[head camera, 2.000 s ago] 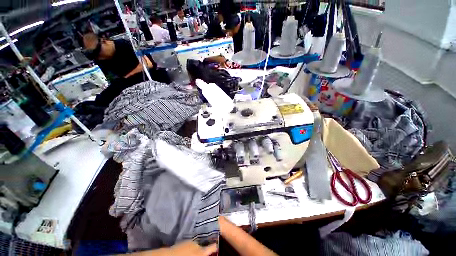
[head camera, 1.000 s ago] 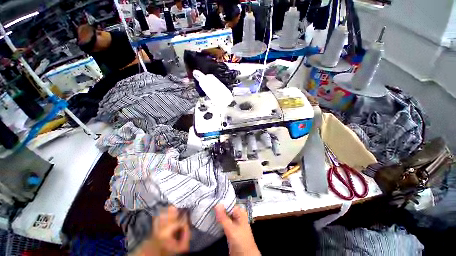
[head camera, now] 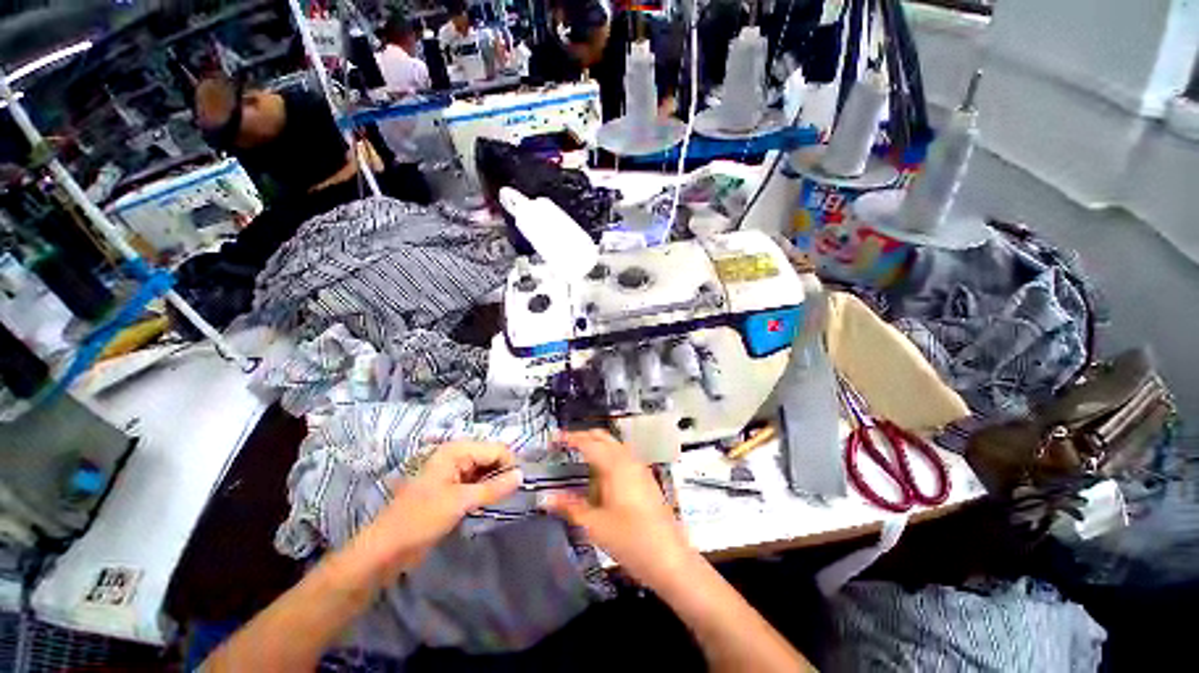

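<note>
My left hand (head camera: 454,485) and my right hand (head camera: 615,497) are close together in front of the overlock machine (head camera: 658,316). Their fingertips pinch a small striped strip of cloth (head camera: 537,484) between them, just left of the presser foot area. The striped garment piece (head camera: 345,454) lies bunched behind and left of my left hand. A plain grey piece (head camera: 480,592) hangs below my hands over the table's front edge. The needle area is partly hidden by my right hand.
Red-handled scissors (head camera: 898,467), a grey fabric strip (head camera: 811,434), a yellow-handled tool (head camera: 752,442) and snips (head camera: 723,485) lie right of the machine. A cream bin (head camera: 894,362) and thread cones (head camera: 855,125) stand behind. A striped pile (head camera: 381,270) lies back left. People sit behind.
My hands have moved up and closer together at the machine's front and now hold a small striped edge. The striped cloth that was spread under them has shifted left, and plain grey cloth shows below.
</note>
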